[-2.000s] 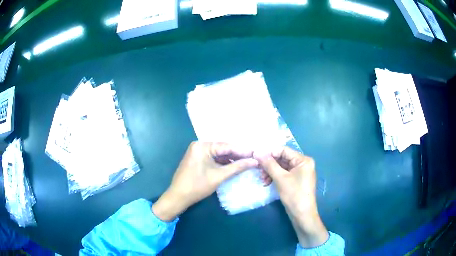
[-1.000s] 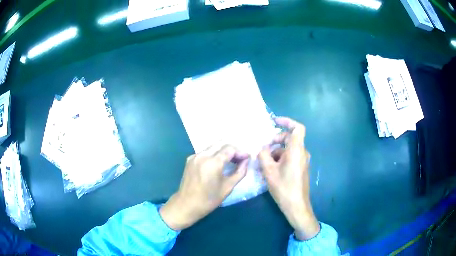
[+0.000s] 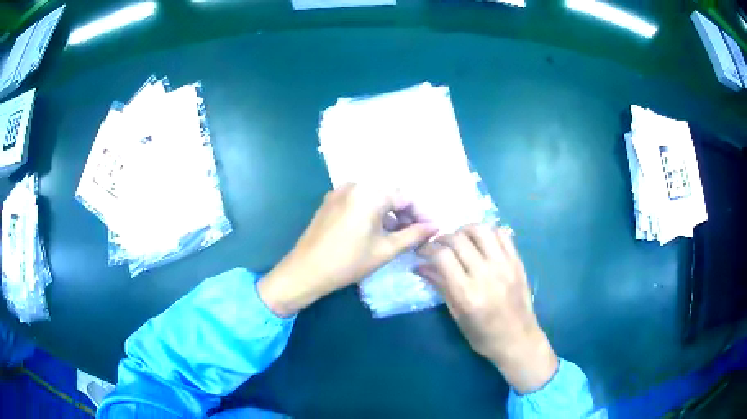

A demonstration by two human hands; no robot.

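Note:
A white centre pile of bags and leaflets (image 3: 397, 139) lies on the bench before me, with clear crinkled plastic edges at its right and lower sides. My left hand (image 3: 352, 241) is over the pile's lower left, thumb and fingertips pinched together at the plastic. My right hand (image 3: 483, 286) is over its lower right, fingers curled down onto the clear plastic bag (image 3: 401, 286). The fingertips of both hands nearly meet. Glare washes out the pile's face, so I cannot tell which layer they grip.
Fanned glossy bagged leaflets (image 3: 160, 176) lie to the left, and a narrower pile (image 3: 23, 250) at far left. Loose leaflets (image 3: 667, 176) lie at right beside a dark tray (image 3: 725, 237). White blocks stand at the left edge (image 3: 15, 131) and far right (image 3: 721, 49).
The view has shifted, so the bench items sit differently in the picture. My right hand has turned from upright pinching to fingers laid over the plastic. My left hand stays pinched at the pile.

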